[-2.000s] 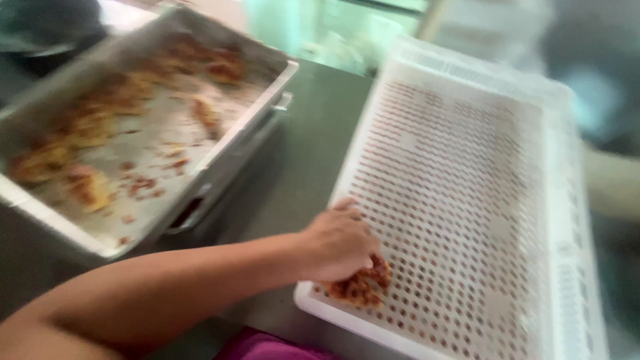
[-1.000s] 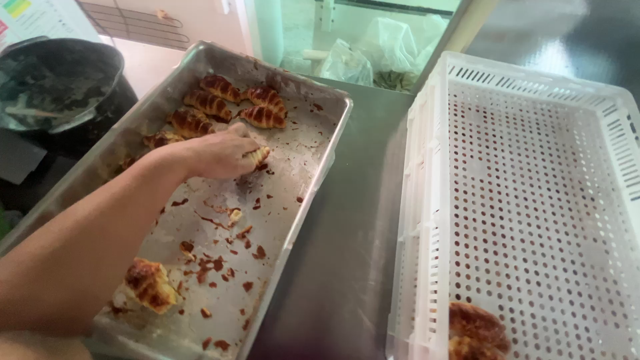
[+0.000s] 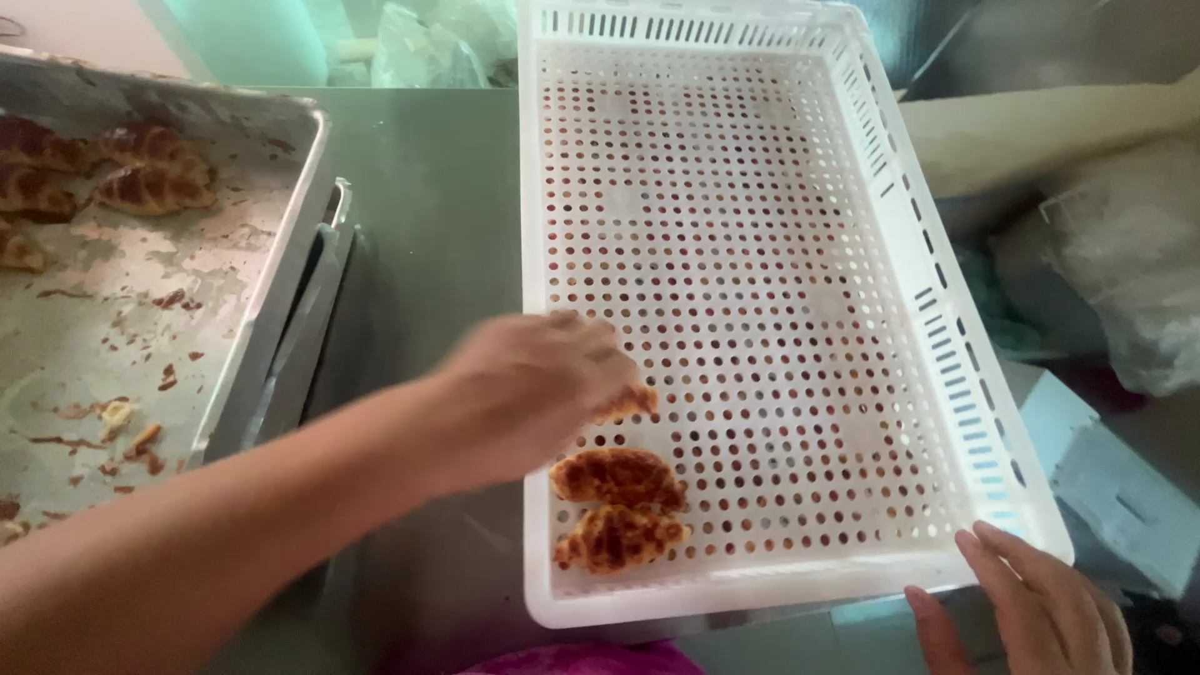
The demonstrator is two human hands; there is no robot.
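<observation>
A white perforated plastic crate [image 3: 750, 281] lies in front of me. Over its left side my left hand [image 3: 553, 384], blurred, grips a croissant [image 3: 626, 403] that is partly hidden under the fingers. Two browned croissants sit side by side in the crate's near left corner, one [image 3: 619, 476] just beyond the other [image 3: 621, 539]. My right hand [image 3: 1041, 600] is at the crate's near right corner, fingers apart, touching or close to the rim. At the left, a metal baking tray [image 3: 281, 244] holds several croissants [image 3: 155, 169] and loose crumbs.
Another metal tray [image 3: 323, 291] is under the first. Both trays and the crate rest on a metal table [image 3: 431, 206]. Plastic bags [image 3: 427, 52] show beyond the table, with another clear bag [image 3: 1134, 253] and a white box [image 3: 1116, 478] at the right.
My left hand was among the croissants in the tray one second ago and is now over the crate. My right hand has come into view. The view has swung toward the crate.
</observation>
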